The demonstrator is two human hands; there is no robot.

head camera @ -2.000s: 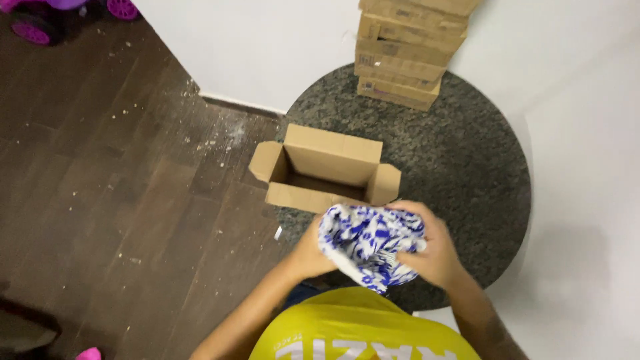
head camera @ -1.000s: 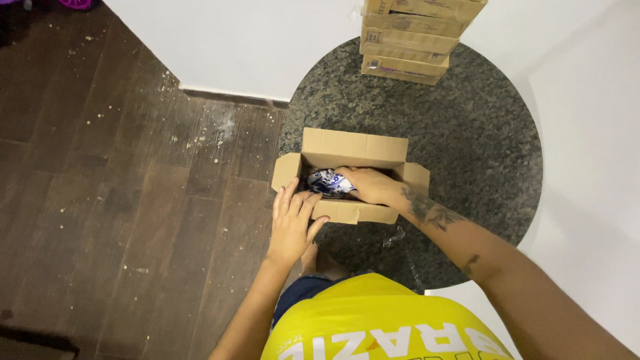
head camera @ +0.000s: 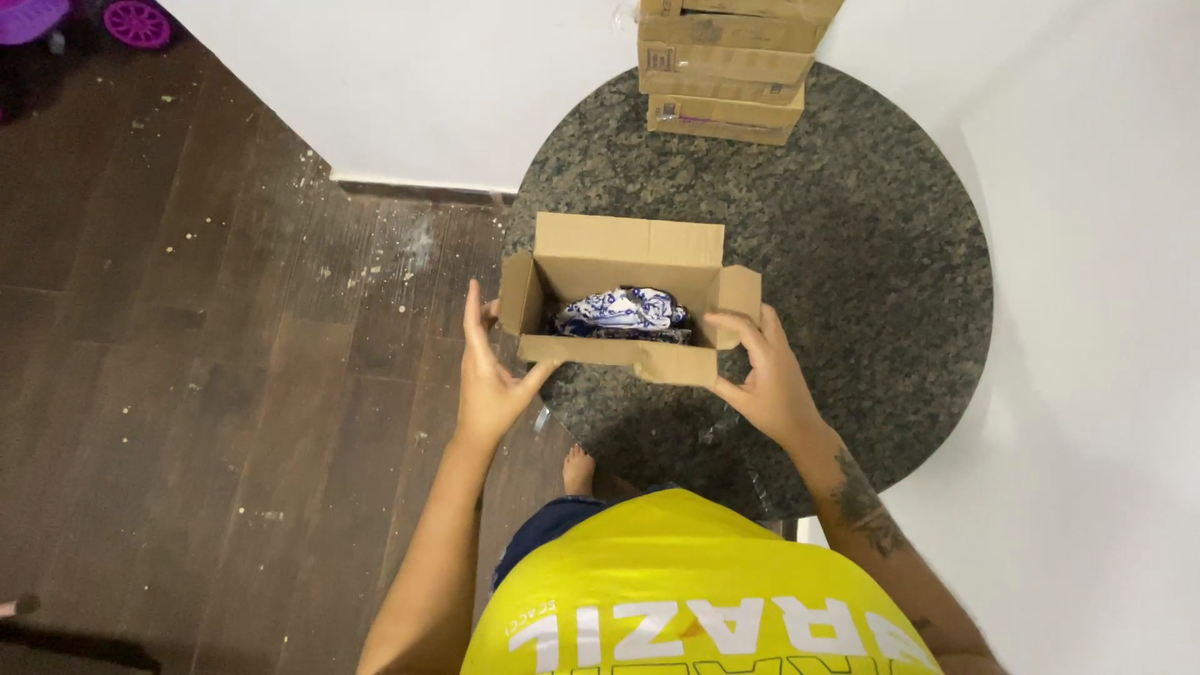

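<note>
An open cardboard box (head camera: 630, 240) with its flaps spread is at the left part of a round granite table (head camera: 891, 244). Inside it lies a bundled blue-and-white patterned cloth (head camera: 626, 309). My left hand (head camera: 495, 380) is at the box's left side, fingers behind the left flap and thumb at the near flap's corner. My right hand (head camera: 767, 380) holds the right side, with fingertips on the right flap and thumb by the near corner. Both hands grip the box between them.
Several closed cardboard boxes (head camera: 722, 117) are stacked at the table's far edge by the white wall. Bits of clear plastic or tape lie on the near part of the table. A toy with purple wheels (head camera: 137, 23) stands on the wooden floor, far left.
The patterned cloth, in my hands two seconds ago, is now inside the box. My right hand has come out of the box to its right side; my left hand has moved to its left side.
</note>
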